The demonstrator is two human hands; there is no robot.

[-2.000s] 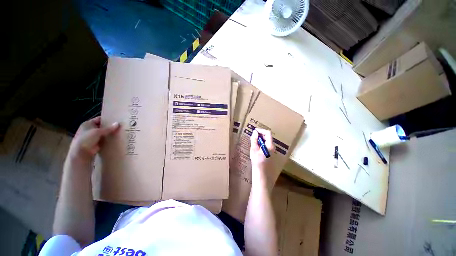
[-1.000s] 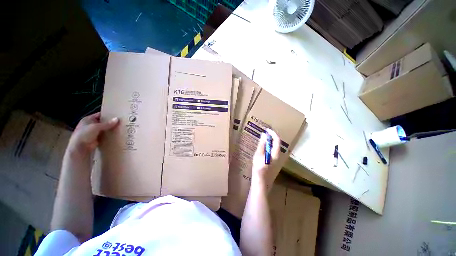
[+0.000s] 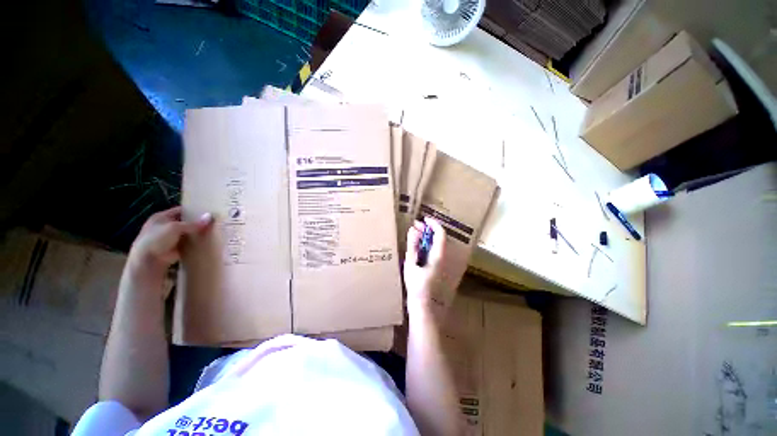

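A brown flattened carton with dark blue printed bars lies on top of a fanned stack on the lap. My left hand grips its left edge, thumb on top, other fingers hidden beneath. More flat cartons fan out to the right, resting against the table edge. My right hand holds a dark marker pen over them, close to the top carton's right edge. The pen's tip is hard to make out.
The white-topped table bears a desk fan, a closed carton, a white roll, a spare marker and thin dark strips. Flat cartons stand below its edge. A large carton is at right.
My right hand with the pen has moved left, toward the top carton's right edge. The table and its items have shifted left and up in view. My left hand still grips the carton.
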